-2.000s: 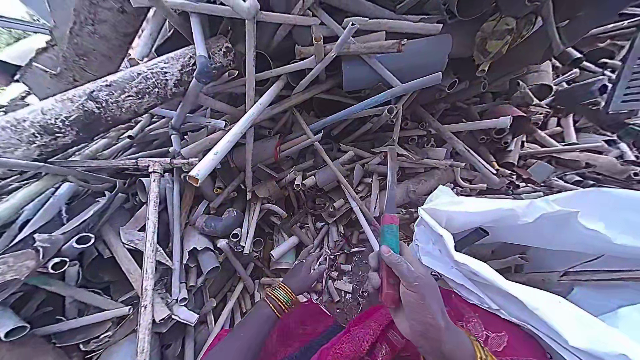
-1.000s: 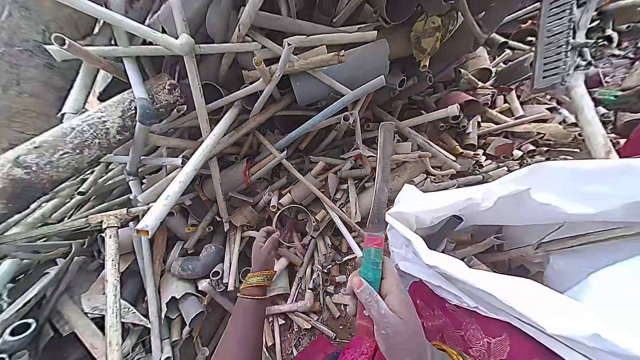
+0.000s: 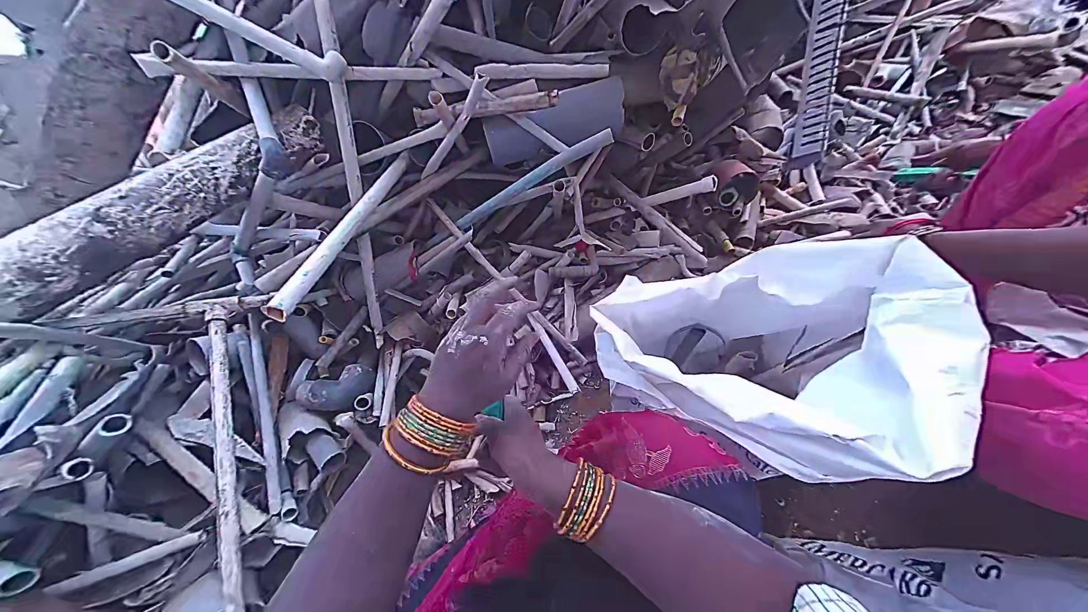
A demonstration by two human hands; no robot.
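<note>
My left hand (image 3: 480, 348), with bangles at the wrist, reaches over small pipe scraps (image 3: 569, 289) in the middle of the view; whether it holds anything cannot be told. Just below and to its right, my right hand (image 3: 514, 438) is closed on a handle (image 3: 493, 410), of which a green part shows. The blade seen on this tool earlier is hidden now, behind my left hand. To the right of both hands a white sack (image 3: 918, 357) lies with its mouth spread, with pipe pieces (image 3: 739, 364) inside.
Old plastic pipes and fittings are heaped ahead and to the left. A long pale pipe (image 3: 340, 234) and a thick crusted pipe (image 3: 153, 200) lie across the heap. A slotted grating (image 3: 820, 85) stands at the upper right. Another person's arm (image 3: 994, 255) is beside the sack.
My left hand has come up from the scraps to beside my right hand. The knife-like tool's blade, upright in view before, is out of sight. The view has swung right, showing another person.
</note>
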